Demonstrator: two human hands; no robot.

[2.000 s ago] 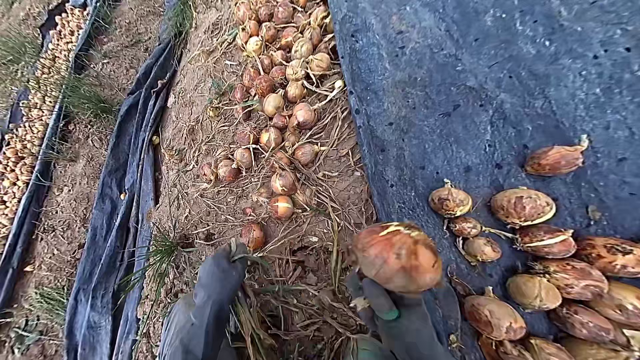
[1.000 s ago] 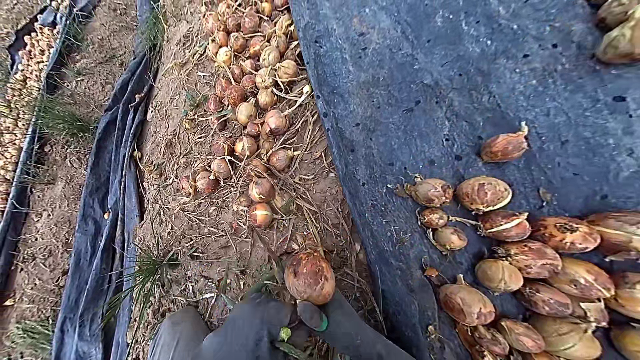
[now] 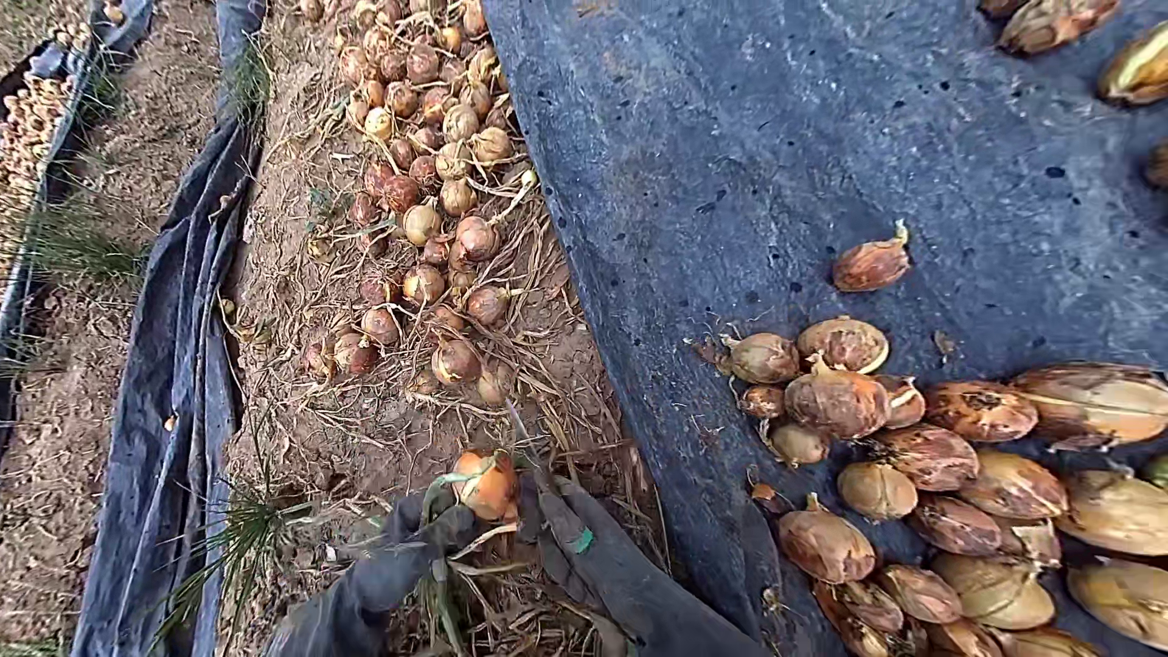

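My left hand (image 3: 392, 566), in a dark glove, grips an orange-brown onion (image 3: 486, 485) with green leaves hanging below it, at the bottom centre. Close against the onion's right side is my gloved right hand (image 3: 607, 570), its fingers pointing up; a thin pointed thing, perhaps a blade, shows at its fingertips, too blurred to name surely. Beyond both hands a long pile of onions (image 3: 456, 361) lies on the soil among dry roots and stalks. To the right, several loose onions (image 3: 829, 545) rest on a dark fabric sheet (image 3: 657, 228).
A folded strip of dark fabric (image 3: 169, 392) runs along the left, with grass tufts (image 3: 242, 529) beside it. Farther left, another row of onions (image 3: 36, 128) lies past a strip of bare soil (image 3: 146, 119). More onions (image 3: 1054, 23) sit at the sheet's upper right.
The onion held in my right hand a second ago is out of it, and one more onion lies in the group on the sheet. A different onion is now between my hands.
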